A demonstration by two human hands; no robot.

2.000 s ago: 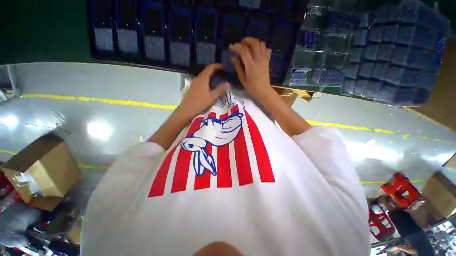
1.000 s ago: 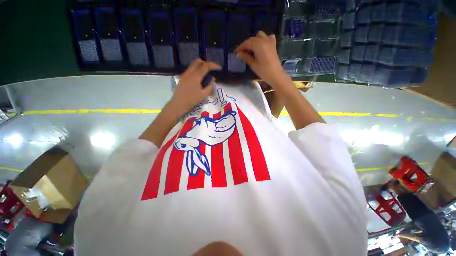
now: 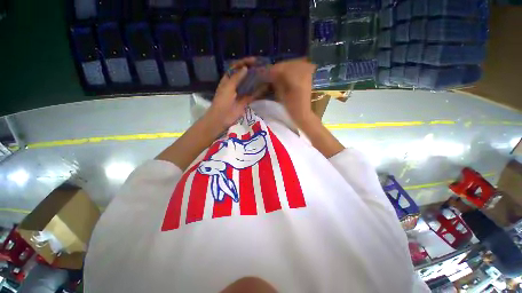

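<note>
My left hand (image 3: 230, 91) holds a small stack of grey-blue keypads (image 3: 252, 79) in front of the black tray's near edge. My right hand (image 3: 293, 83) is blurred and is at the right side of the stack; its fingertips and anything between them cannot be made out. The black tray (image 3: 137, 88) holds a row of dark blue-edged phone housings (image 3: 157, 43). Several housings at the left have a pale grey patch (image 3: 176, 73) at their near end. My hands hide the near ends of housings towards the right.
A clear blister tray (image 3: 337, 51) adjoins the black tray on the right, with a block of stacked filled blister trays (image 3: 432, 46) beyond it. A green mat (image 3: 34, 74) lies at left. Cardboard boxes (image 3: 63, 220) and red stools (image 3: 474, 187) stand on the floor.
My right hand has left the housing row and come down to the stack in my left hand. My left hand has turned, showing the stack more. The tray has shifted left in view.
</note>
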